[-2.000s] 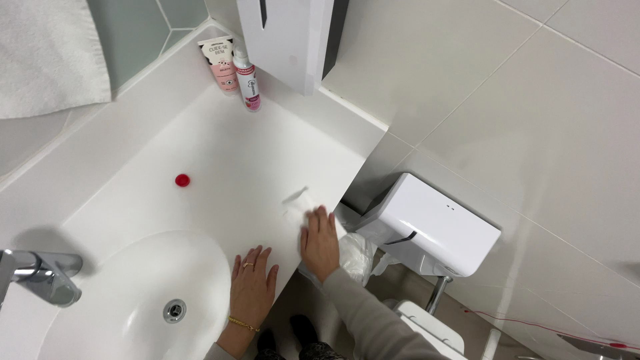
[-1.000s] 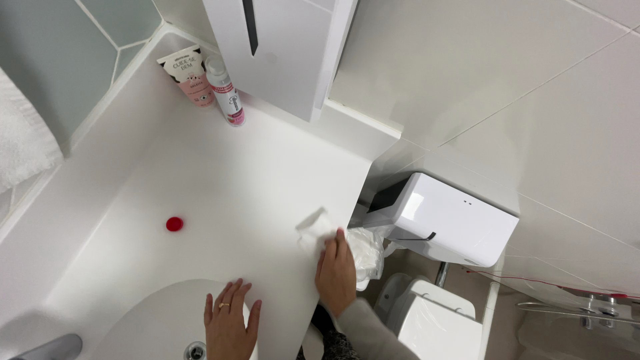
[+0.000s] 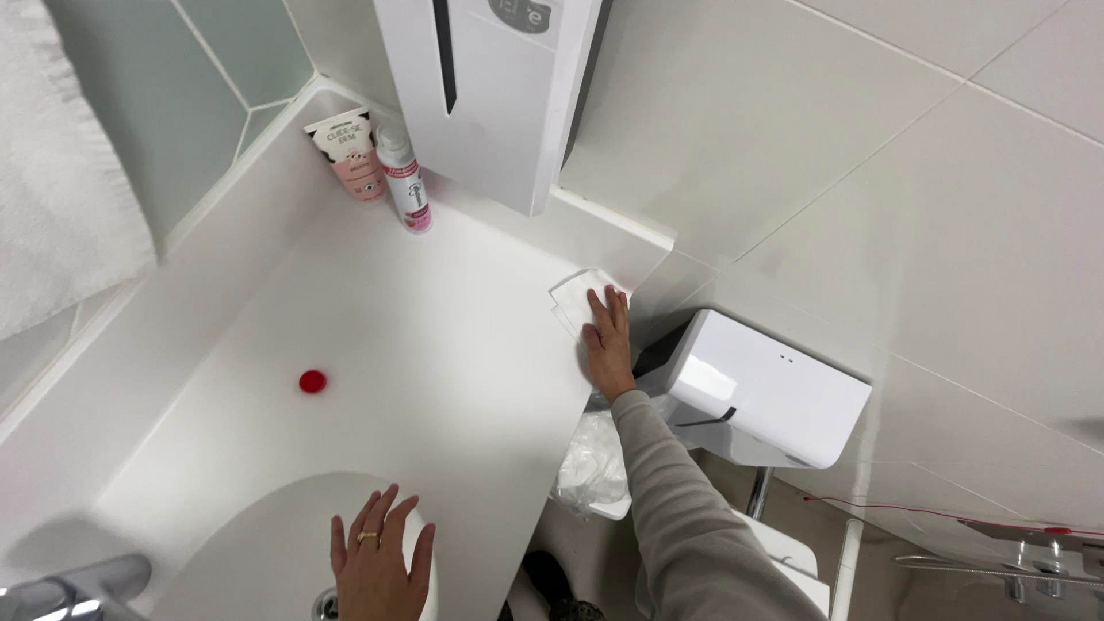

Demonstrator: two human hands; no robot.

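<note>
My right hand (image 3: 609,345) presses a folded white paper towel (image 3: 576,297) flat on the white countertop (image 3: 414,345), at its far right corner by the raised back edge. Above the washbasin (image 3: 259,543) is my left hand (image 3: 379,552), fingers spread, a ring on one finger, holding nothing. A small round red cap (image 3: 312,381) lies on the counter left of centre. In the back corner stand a pink and white tube (image 3: 349,159) and a white and pink bottle (image 3: 404,181), side by side.
A white wall dispenser (image 3: 492,95) hangs over the counter's back edge. Right of the counter are a second white dispenser (image 3: 768,388), a lined waste bin (image 3: 595,470) and part of a toilet (image 3: 793,561). A chrome faucet (image 3: 78,586) is at lower left, a white towel (image 3: 65,172) at upper left.
My right hand and the paper towel have moved along the counter's right side to its far corner. My left hand, earlier near the basin's right rim, is now over the basin. The view has shifted.
</note>
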